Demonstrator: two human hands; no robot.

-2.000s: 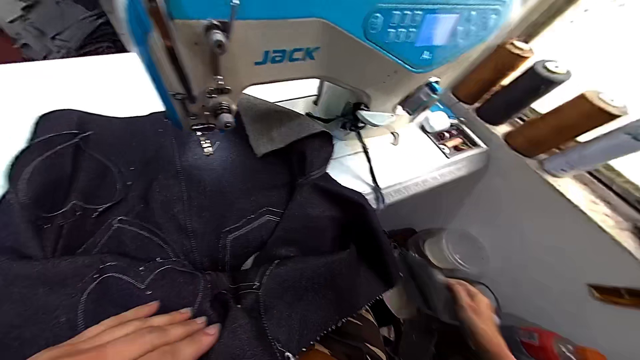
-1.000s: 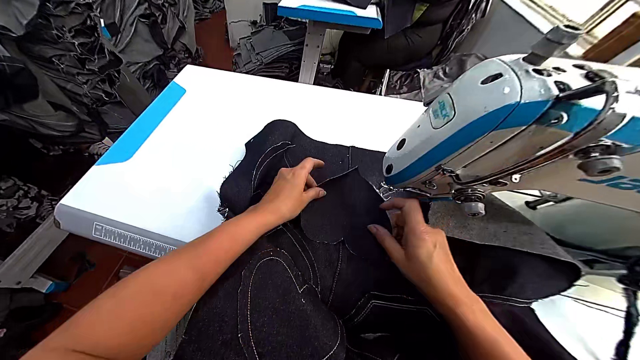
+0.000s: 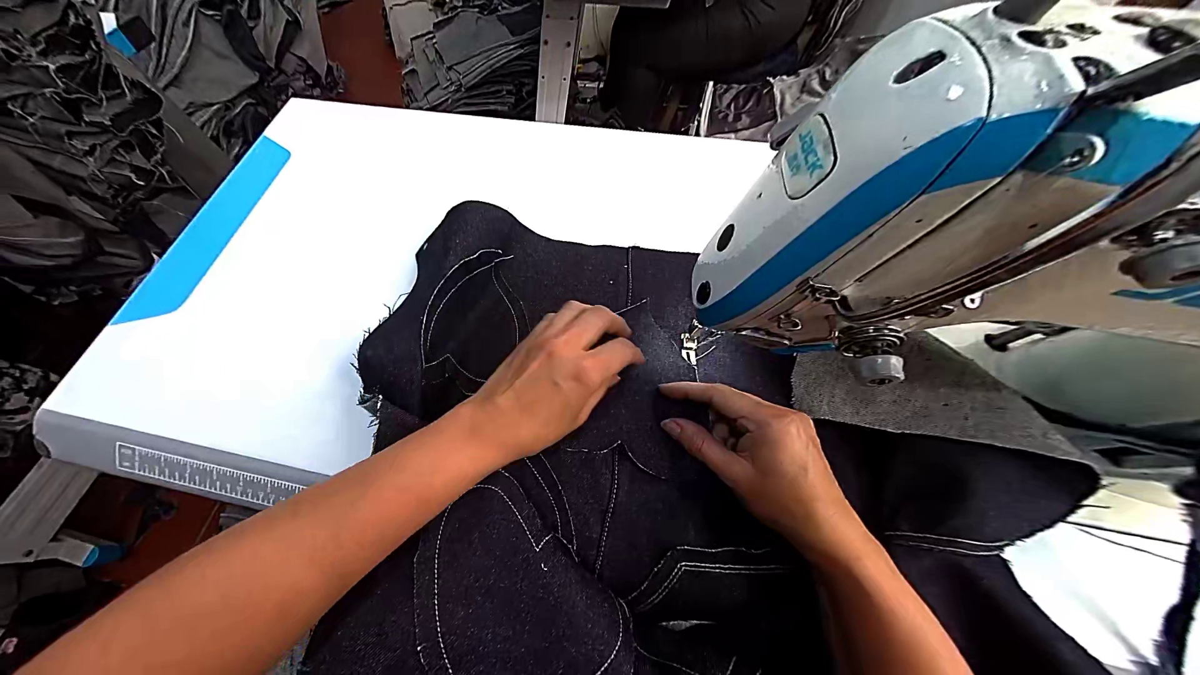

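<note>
A dark denim garment piece [image 3: 525,581] with pale stitched outlines lies over the table under the head of a sewing machine [image 3: 844,178]. Its metal presser foot [image 3: 691,347] rests on or just above the denim. My left hand [image 3: 562,370] lies on the cloth left of the foot, fingers curled, its fingertips on a smaller denim patch. Just below the foot, my right hand [image 3: 750,445] touches the denim with thumb and forefinger slightly apart. Whether either hand pinches the cloth cannot be told. Part of the patch is hidden under my left hand.
The white table [image 3: 309,375] has a blue corner strip [image 3: 211,230] and a printed ruler [image 3: 211,473] on its front edge. Heaps of dark cloth [image 3: 75,169] lie beyond on the left. A person's dark-clothed legs [image 3: 694,47] show behind the table.
Two seconds ago my left hand lay flat on the denim and my right was off at the side; both are now near the presser foot. The view has swung strongly.
</note>
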